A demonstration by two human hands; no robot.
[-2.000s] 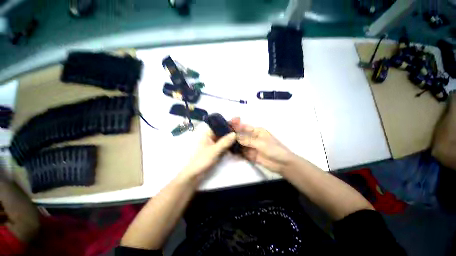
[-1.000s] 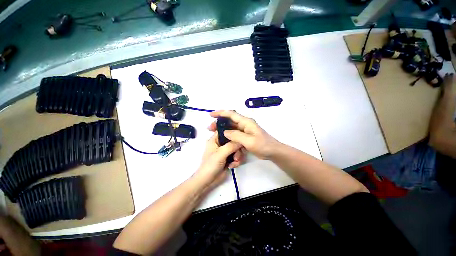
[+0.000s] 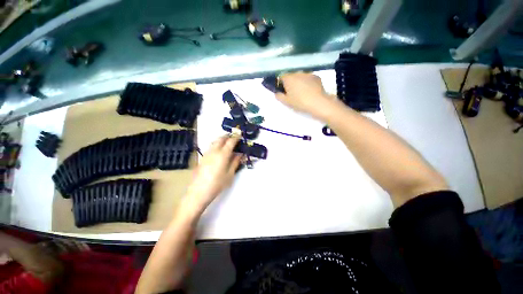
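Note:
My right hand point(image 3: 303, 91) is at the bench's far edge, its fingers closed on a dark unit point(image 3: 272, 84) that shows at the fingertips. My left hand point(image 3: 219, 163) is at the near left side of a cluster of half-assembled units point(image 3: 234, 109), with black bodies, green boards and a thin black lead reaching right. Its fingertips touch the nearest black unit point(image 3: 256, 150); whether they grip it is hidden. A loose black cover point(image 3: 328, 131) lies mostly hidden under my right forearm.
Three ribbed black rows point(image 3: 112, 201) lie on the left cardboard. Stacked covers point(image 3: 357, 82) stand at the far edge, right of my right hand. Waiting units point(image 3: 473, 100) lie on the right cardboard. The green belt point(image 3: 195, 57) beyond carries units. Another person's arm shows lower left.
My hands have parted. My right hand moved up to the far edge with a dark unit; my left moved left to the cluster. The whole view has shifted, and my right forearm now covers most of the loose cover.

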